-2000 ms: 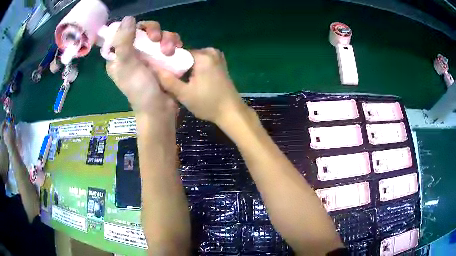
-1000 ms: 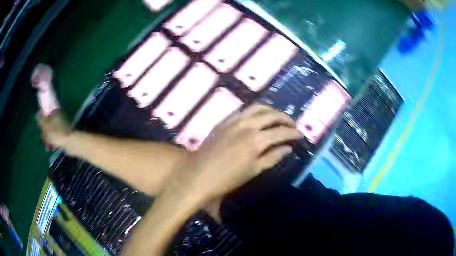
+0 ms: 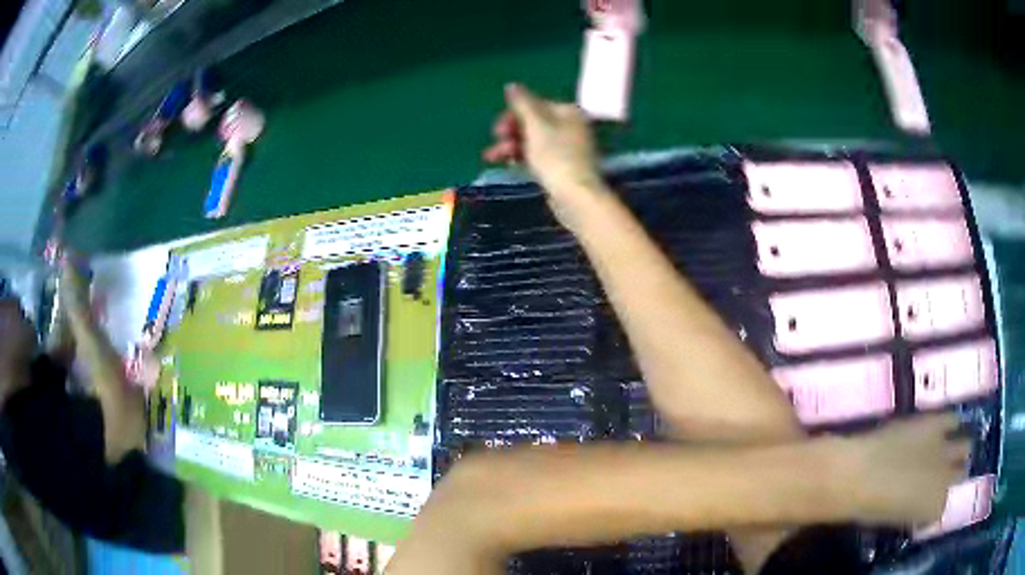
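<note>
My left hand (image 3: pixel 905 472), blurred, reaches across to the lower right of the black parts tray (image 3: pixel 523 326), over its pockets. A pale pink handle cover (image 3: pixel 969 504) lies beside and partly under it; whether my fingers grip it is unclear. More covers (image 3: pixel 832 316) lie in two columns above. My right hand (image 3: pixel 547 137) is over the green belt near the tray's far edge, fingers partly spread, with nothing visible in it. A closed pink fan (image 3: pixel 607 73) lies just right of it, its head cut off by the top edge. My forearms cross over the tray.
The green conveyor belt (image 3: pixel 371 124) bears another closed fan (image 3: pixel 899 79) and an open fan with blue battery (image 3: pixel 223 182). A yellow-green mat (image 3: pixel 230 359) bears a black phone shape (image 3: pixel 352 343). Another person's arm (image 3: pixel 107 376) is at left, a cardboard box (image 3: pixel 264 541) below.
Two seconds ago both hands held a pink fan together; now they are apart. Since one second ago the view has swung left, and my left hand still hovers by the lower-right cover.
</note>
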